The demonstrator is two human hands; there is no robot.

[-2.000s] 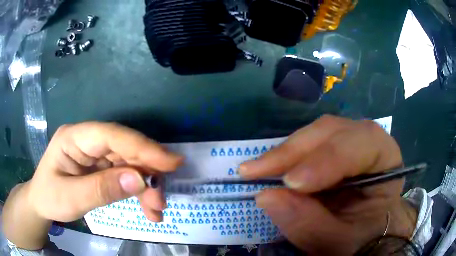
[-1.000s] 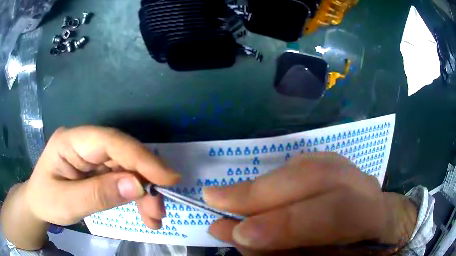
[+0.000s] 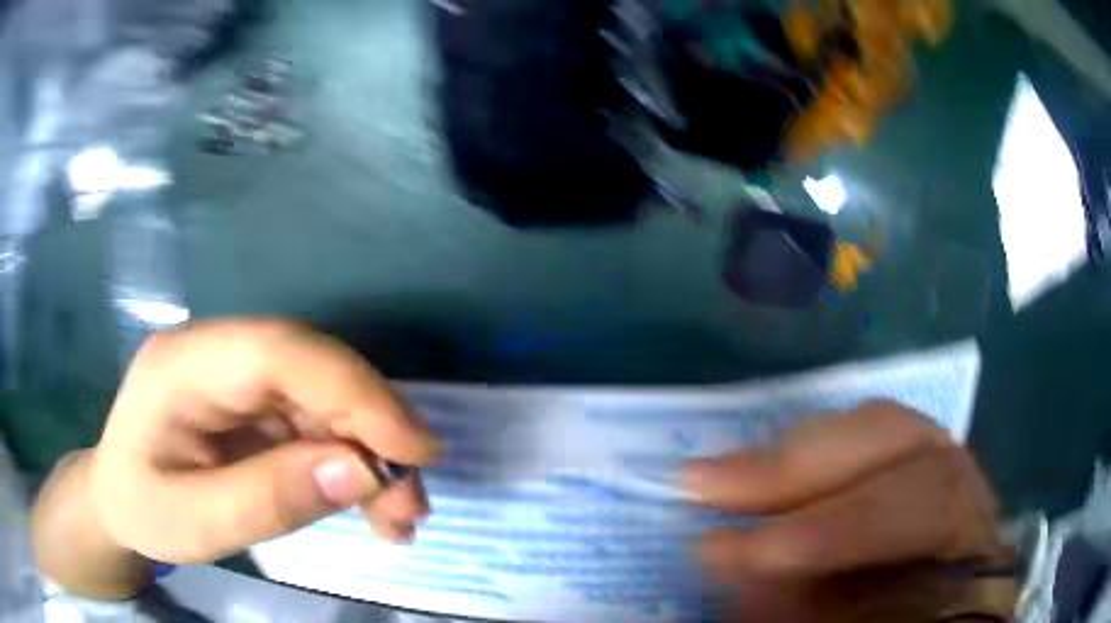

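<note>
My left hand (image 3: 244,450) pinches a small dark and silver component (image 3: 391,471) between thumb and forefinger at the left. My right hand (image 3: 853,511) is blurred at the lower right, over the sticker sheet. A dark thin piece, likely the rear of the tweezers (image 3: 975,568), shows at its lower edge; the tweezer tips cannot be made out. The white release sheet (image 3: 548,420) with blurred blue rows lies under and between both hands. The tips of the component and tweezers are apart as far as the blur shows.
A pile of loose silver components (image 3: 253,112) lies upper left. A black module stack (image 3: 536,122) stands at the top centre, with orange flex cables (image 3: 853,91) to its right. A single dark module (image 3: 777,256) lies below them. A white paper piece (image 3: 1039,195) is far right.
My right hand has moved right, away from the component in my left hand, taking the tweezers off it. The whole view has shifted and blurred; the left hand still pinches the component.
</note>
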